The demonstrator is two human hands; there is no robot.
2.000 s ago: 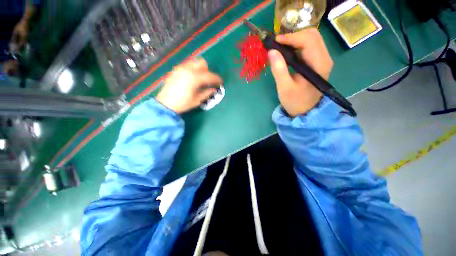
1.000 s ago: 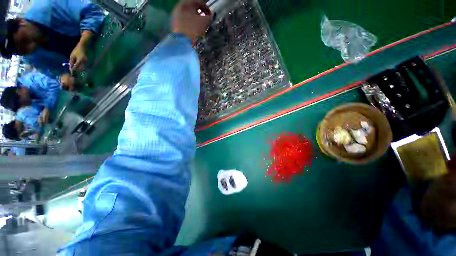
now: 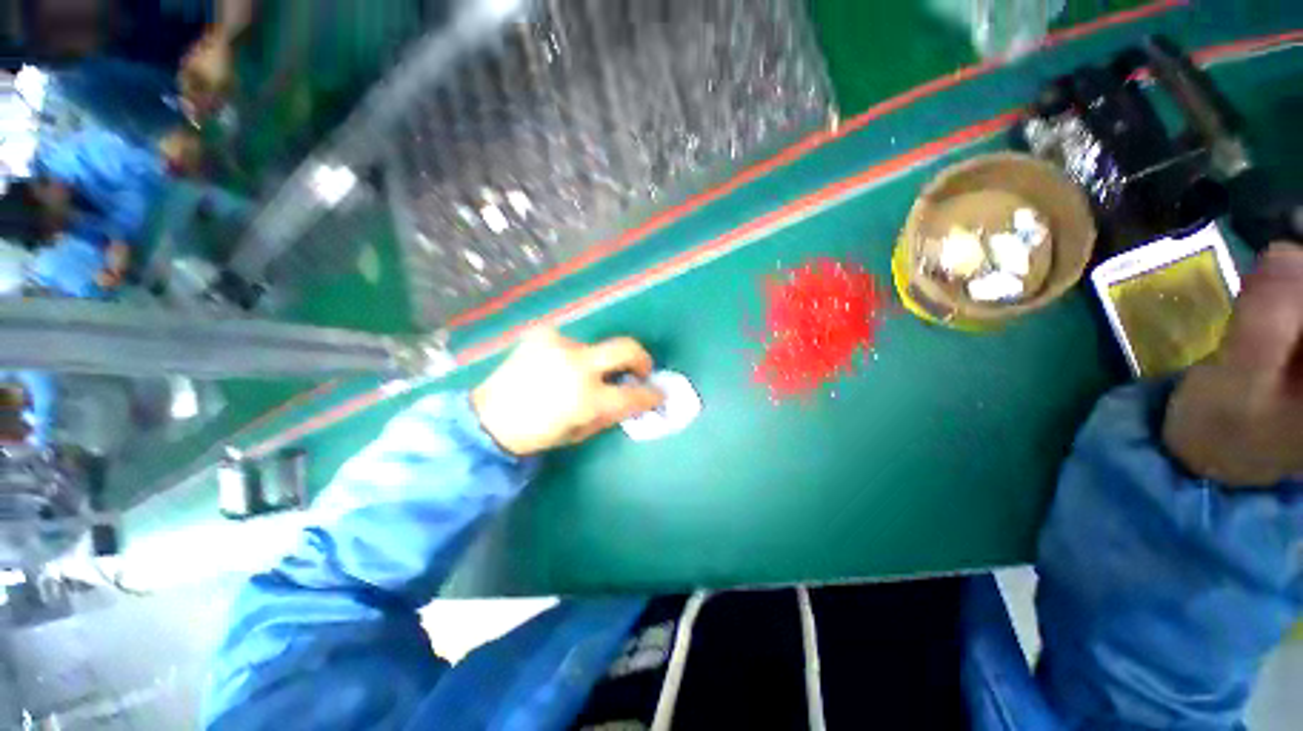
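Note:
My left hand (image 3: 557, 394) is bare, with its fingertips on the left part of a small white pad (image 3: 677, 406) on the green mat. The fingers hide part of the pad, and whether they pinch a small part cannot be told. A pile of bright red lead wires (image 3: 819, 326) lies to the right of the pad. My right hand (image 3: 1240, 383) is at the right edge, blurred, beside the yellow sponge (image 3: 1175, 309) in its white tray. Its fingers are partly unclear, and no soldering iron can be made out in it.
A round tub (image 3: 1075, 214) with whitish lumps stands right of the wires, beside a black iron stand (image 3: 1143, 150). A large component tray (image 3: 629, 136) lies beyond the red lines. A clear bag (image 3: 1012, 22) is at the top. A metal rail and blue-sleeved people are at left.
My left hand has come back from the far component tray to the white pad. Two dark parts showed on the pad before; fingers now cover part of it. The camera view has shifted.

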